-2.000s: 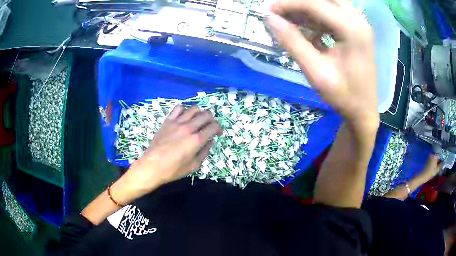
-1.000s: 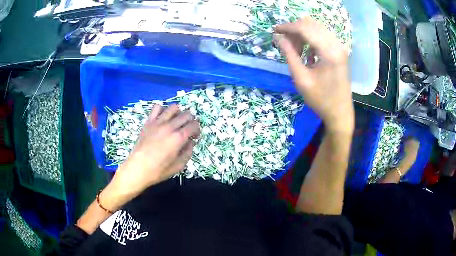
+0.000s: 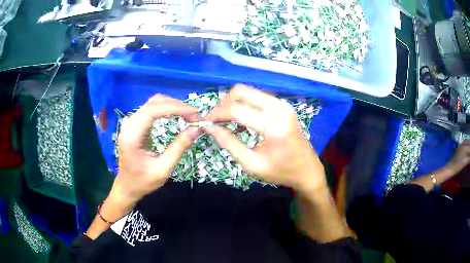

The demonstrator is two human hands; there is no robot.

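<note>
My left hand point(image 3: 152, 141) and my right hand point(image 3: 265, 136) meet above the blue bin point(image 3: 154, 67), fingertips nearly touching. Between their thumbs and index fingers they pinch a small white wired connector point(image 3: 201, 124). The blue bin is full of loose white pieces with thin green and white leads point(image 3: 206, 164). The hands cover part of the pile. Which fingers bear on which end of the connector is too small and blurred to tell exactly.
The clear tub point(image 3: 384, 72) of similar pieces stands on the bench at upper right. The metal fixture point(image 3: 170, 20) is at the top. A dark green crate point(image 3: 31, 169) stands far left. A neighbouring person's hand point(image 3: 460, 158) is at right beside a second blue bin point(image 3: 435, 149).
My right hand has come down and left from over the clear tub to meet my left hand above the bin. My left hand has risen off the pile. A connector now shows between them.
</note>
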